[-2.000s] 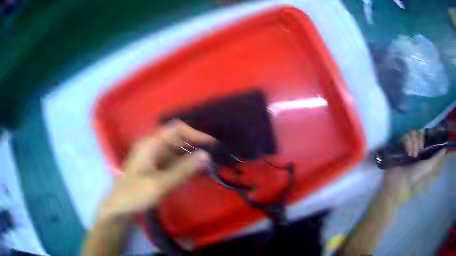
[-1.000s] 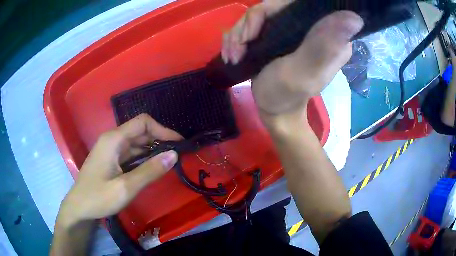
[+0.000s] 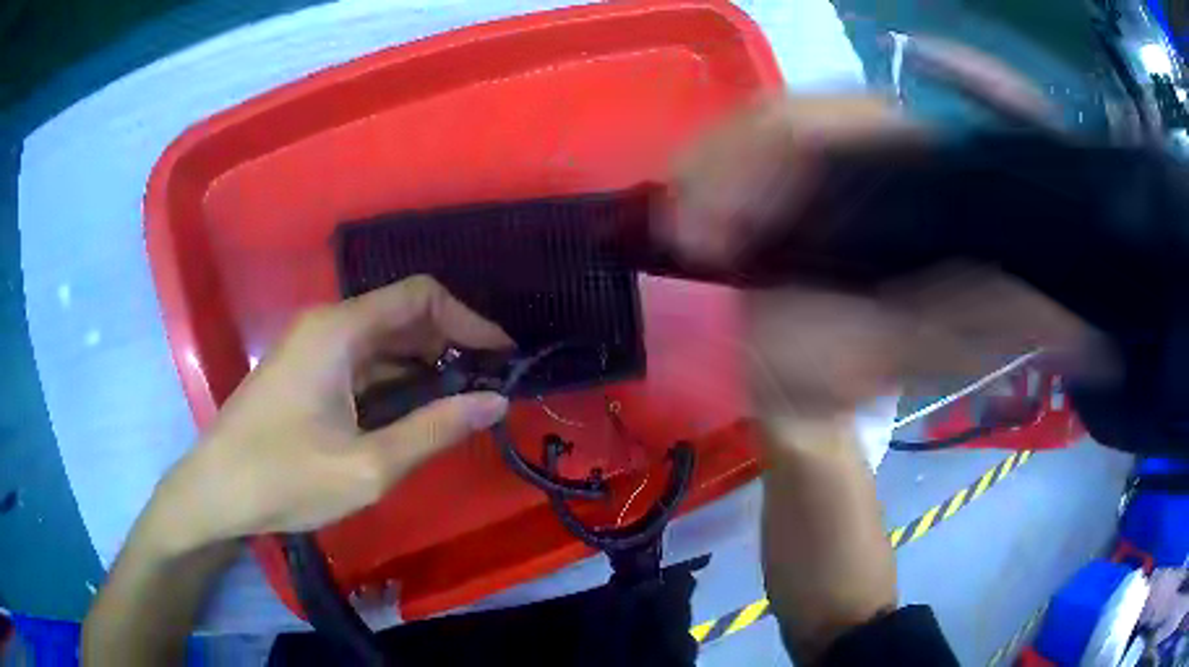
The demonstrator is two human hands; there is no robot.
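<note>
My left hand (image 3: pixel 307 424) pinches the end of the black headphone headband assembly (image 3: pixel 635 554) between thumb and fingers, above the red tray (image 3: pixel 456 130). An open ear-cup ring (image 3: pixel 574 511) with thin wires hangs over the tray's near edge. The black screw tray (image 3: pixel 483 267) with its grid of tiny holes lies in the red tray, partly behind my left fingers. My right hand (image 3: pixel 835 339) is blurred at the right, around the thick black electric screwdriver (image 3: pixel 887 209). The screwdriver's front end is over the screw tray's right side; its bit cannot be made out.
White foam sheet (image 3: pixel 78 313) lies under the red tray. A torn whitish label (image 3: pixel 378 602) is on the tray's near left corner. At the lower right are yellow-black floor tape (image 3: pixel 958 499), a red stool (image 3: pixel 1004 424) and blue and white objects (image 3: pixel 1089 612).
Since one second ago the view has shifted slightly, and my right hand with the screwdriver sits lower and farther right, now blurred. Earlier the screwdriver was off to the tray's right. My left hand keeps its pinch.
</note>
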